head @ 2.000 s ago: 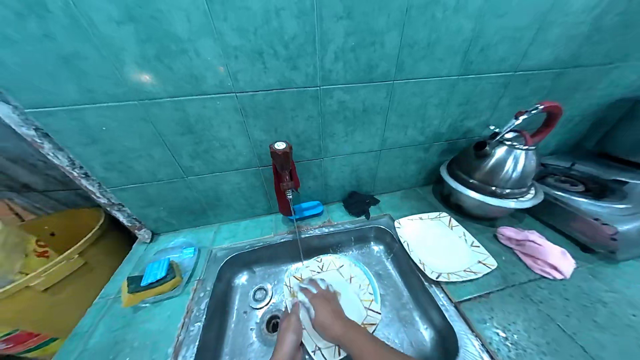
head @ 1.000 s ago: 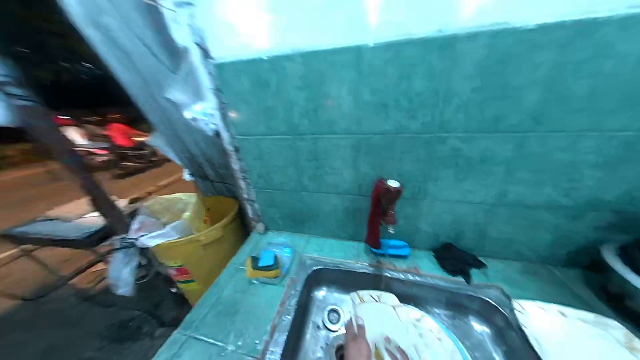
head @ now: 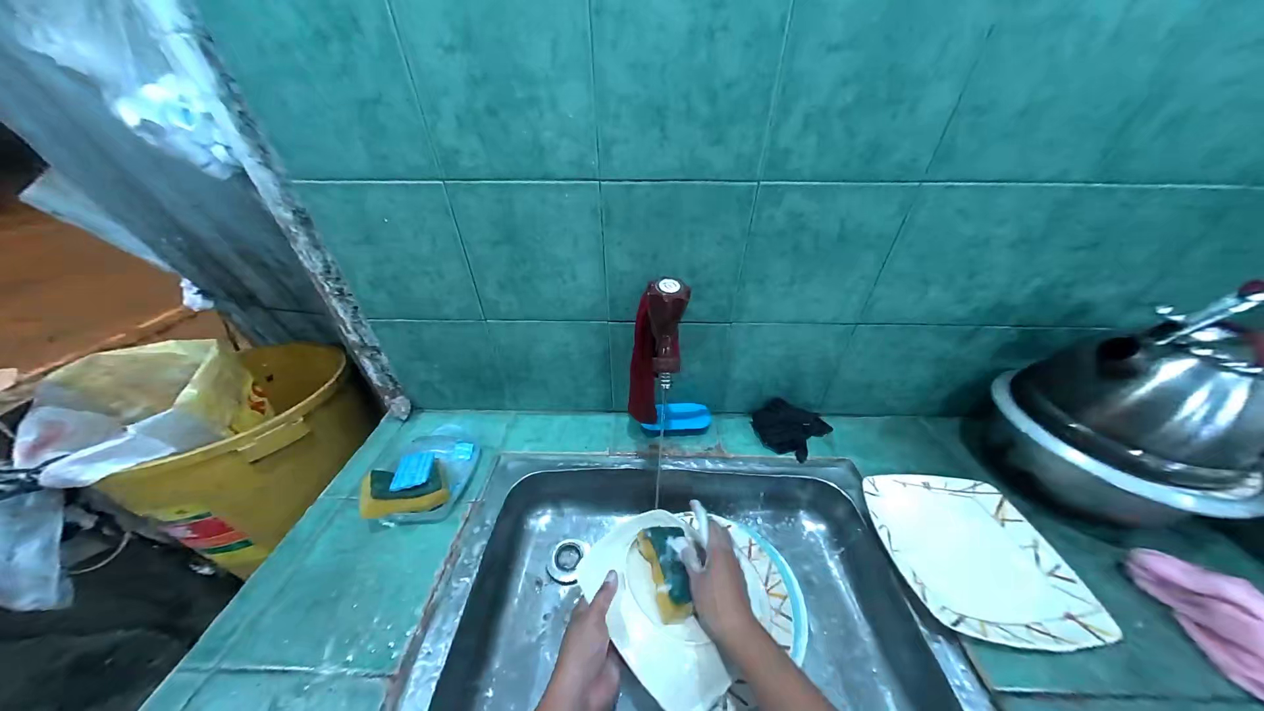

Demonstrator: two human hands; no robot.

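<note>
A white plate [head: 632, 592] is tilted over the steel sink [head: 523, 632], its edge gripped by my left hand [head: 590, 642]. My right hand [head: 716, 583], with suds on the fingers, presses a yellow and green scouring sponge [head: 667, 573] on the plate's face. Beneath it in the basin lie a plate with a brown line pattern [head: 765, 573] and a blue-rimmed dish [head: 798, 602]. A thin stream of water runs from the dark red faucet [head: 667, 331] behind the plate.
Right of the sink lie a square patterned plate [head: 987, 563], a pink cloth [head: 1205, 607] and a kettle [head: 1155, 405] in a metal bowl. A black cloth [head: 787, 427] and blue soap dish [head: 681, 419] sit behind. Left are another sponge [head: 403, 489] and a yellow bin [head: 237, 474].
A plate is now raised and tilted in my left hand, and a sponge shows under my right hand. The view swung left, then partly back.
</note>
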